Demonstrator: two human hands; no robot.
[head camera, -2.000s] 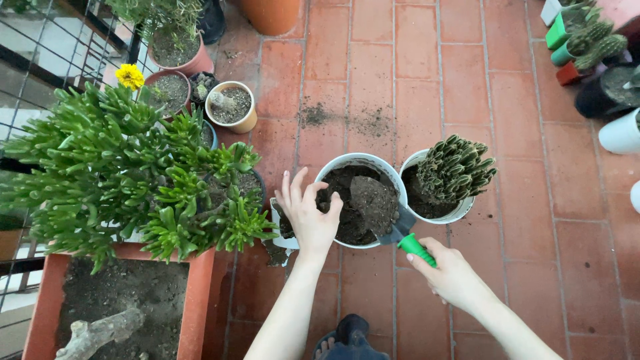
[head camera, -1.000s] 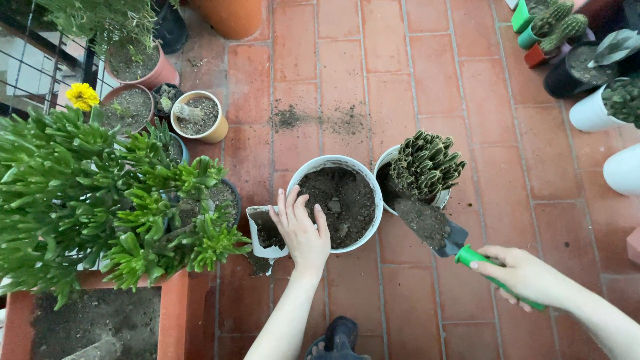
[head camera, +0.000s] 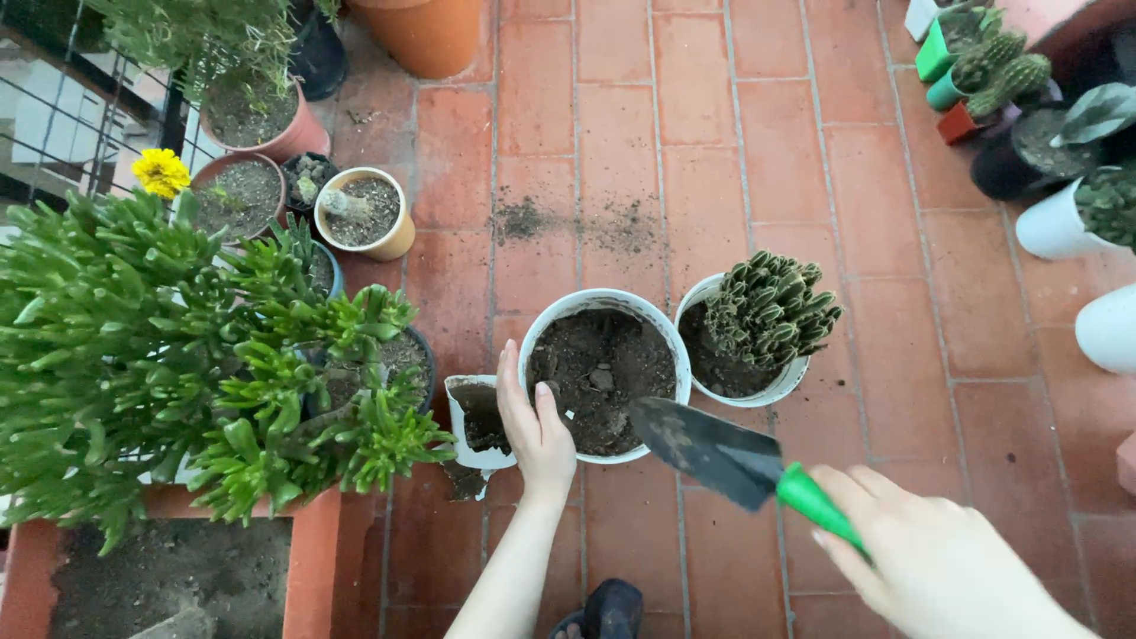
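My right hand (head camera: 896, 532) grips the green handle of a garden trowel (head camera: 710, 448). Only a little soil clings to the trowel's dark blade, whose tip overlaps the lower right rim of a white pot of soil (head camera: 612, 373). Against the left side of that pot rests my left hand (head camera: 537, 426), its fingers along the rim and nothing seen in its grasp. A second white pot (head camera: 794, 382) at the right holds a clumped cactus (head camera: 768, 311) and dark soil. Left of my left hand, a broken white container (head camera: 479, 453) has soil in it.
A large succulent (head camera: 177, 355) spreads over the left side above a terracotta planter (head camera: 311, 550). Several potted plants stand at the upper left, among them a small cream pot (head camera: 390, 235). More pots, including a white one (head camera: 1052, 226), line the right edge. Loose soil (head camera: 524, 220) lies on the tiles.
The trowel was full of soil over the middle pot, then at the cactus pot's lower edge; now its nearly bare blade is back by the middle pot. My left hand has straightened against the rim.
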